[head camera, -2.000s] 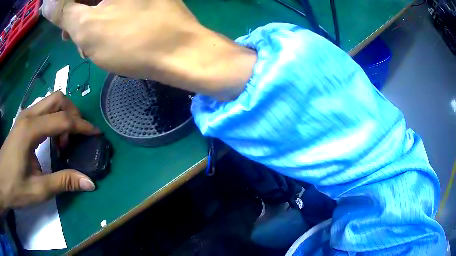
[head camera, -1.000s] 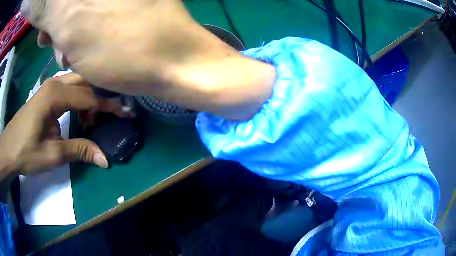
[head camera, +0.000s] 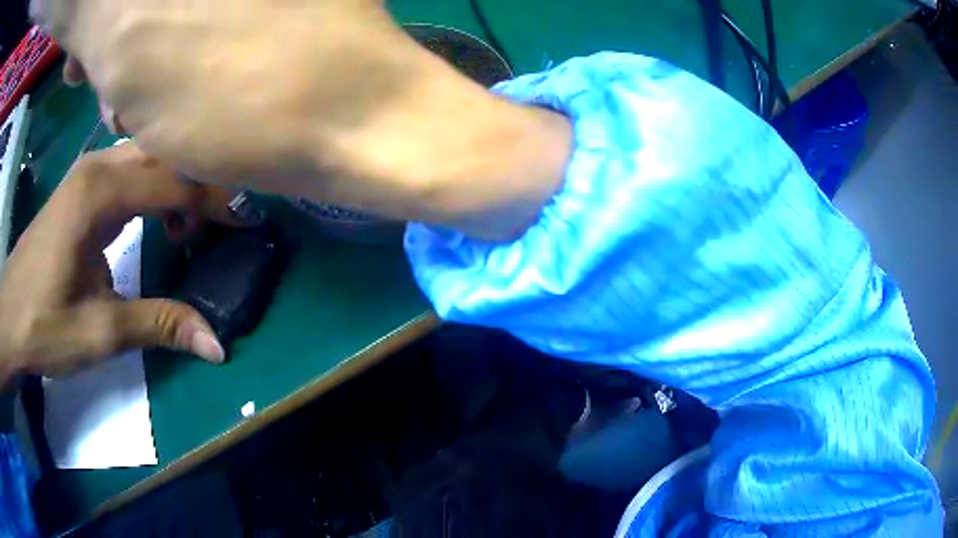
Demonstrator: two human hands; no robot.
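A black device housing (head camera: 233, 275) lies flat on the green bench at the left. My left hand (head camera: 100, 268) holds it, with the thumb at its near edge and the fingers at its far side. My right hand (head camera: 273, 95) is above and beyond it, cut off by the top edge. Its fingers are mostly hidden, but a dark tool with a metal end (head camera: 244, 207) shows below it, over the housing's far end. I cannot tell how the right hand grips it. The grey screw tray (head camera: 457, 50) is mostly hidden behind my right hand and wrist.
White paper (head camera: 100, 410) lies under and beside my left hand. A small white bit (head camera: 248, 409) is near the brown bench edge (head camera: 347, 370). A red tray (head camera: 26, 68) is at the far left. Black cables (head camera: 758, 63) cross the bench at the upper right. A blue stool (head camera: 830, 131) stands beyond the edge.
The view has shifted, so the bench things sit elsewhere in the picture. My right hand has come from beside the screw tray to over the housing. My left hand stays on the housing.
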